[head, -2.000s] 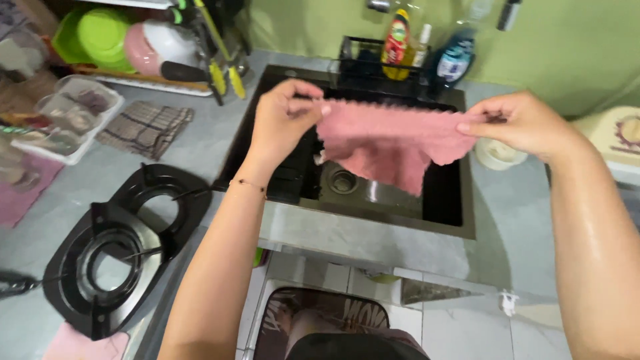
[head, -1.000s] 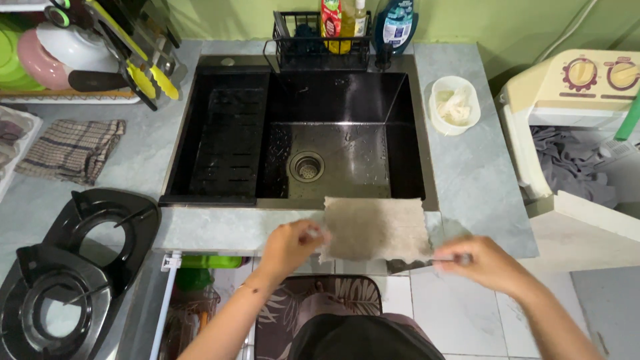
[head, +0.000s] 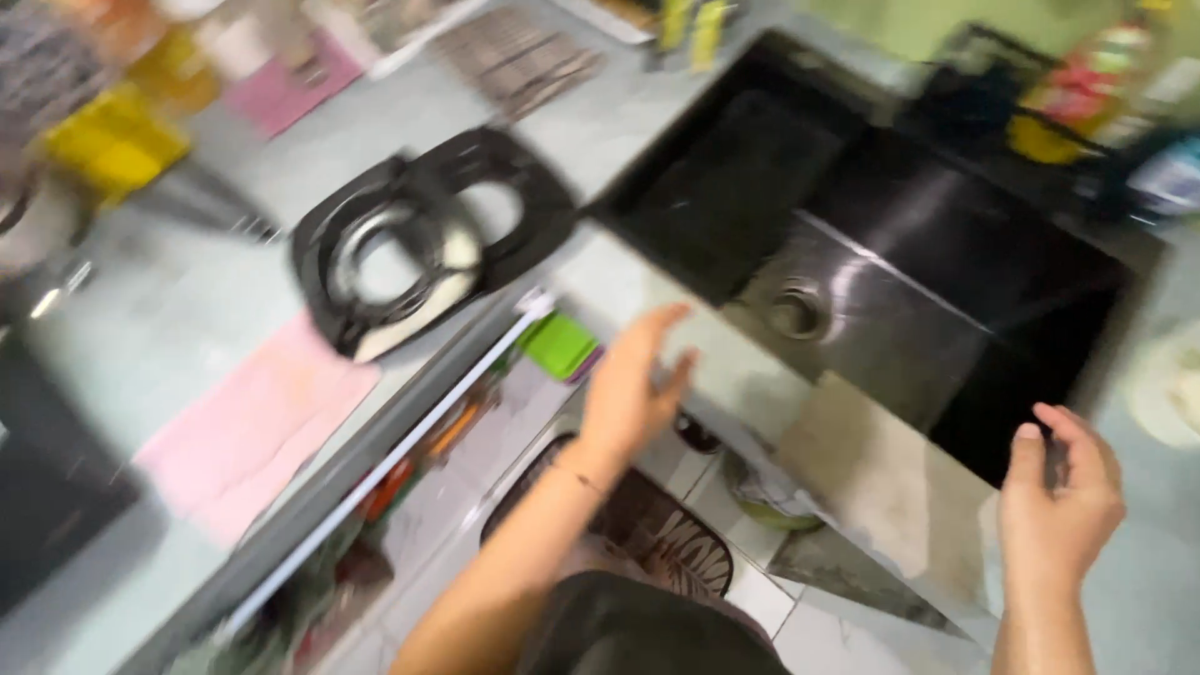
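A beige cloth (head: 886, 469) lies over the front edge of the counter, along the near side of the black sink (head: 872, 272). My left hand (head: 637, 384) is in the air to the left of the cloth, its fingers apart and holding nothing. To the right of the cloth is my right hand (head: 1064, 478), thumb and fingers apart, with nothing seen in it. The view is blurred, so whether the right fingertips touch the cloth or sink edge is unclear.
Left of the sink are a black gas stove grate (head: 431, 234), a checked cloth (head: 516, 56) and a pink cloth (head: 253, 431). Below the counter edge, a drawer (head: 375, 478) stands out with a green item in it. Bottles (head: 1078, 103) stand in a rack behind the sink.
Two seconds ago both hands held a pink cloth up over the sink. The beige cloth lay at the front edge one second ago too. The view has swung left and tilted.
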